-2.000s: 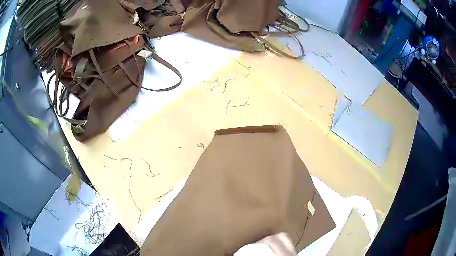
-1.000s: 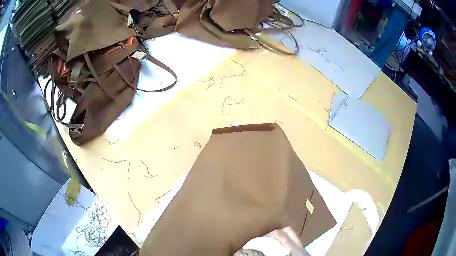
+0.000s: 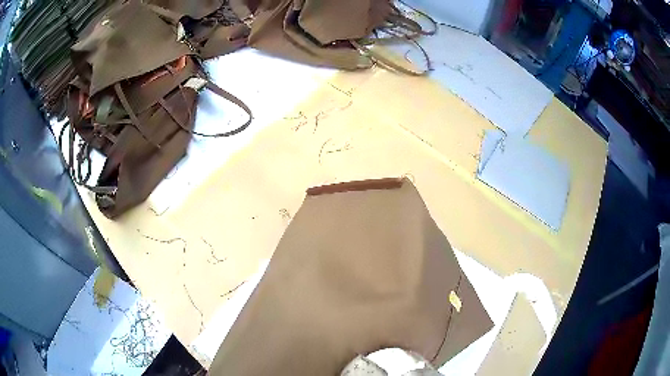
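Observation:
A brown bag body [image 3: 352, 264] lies flat in front of me, its folded top edge pointing away. A small cream label [image 3: 455, 300] sits near its right side, with a thin dark thread or seam line beside it. A white bunched shape [image 3: 397, 360] shows on the bag at the bottom edge. It may be a cloth or a covered hand, likely at my right hand, but it is cut off and its grip is hidden. My left hand is not in view.
Brown bags with handle loops [image 3: 147, 125] are piled at the back left. White sheets [image 3: 525, 176] lie at the right of the yellow table [image 3: 242, 183]. Loose threads [image 3: 184, 253] are scattered about. A dark flat object [image 3: 173, 358] is at the lower left.
The white shape has sunk lower in the picture and shows less; the pinkish finger-like part beside it is no longer clear. The whole view has shifted slightly. The bag body stays in place.

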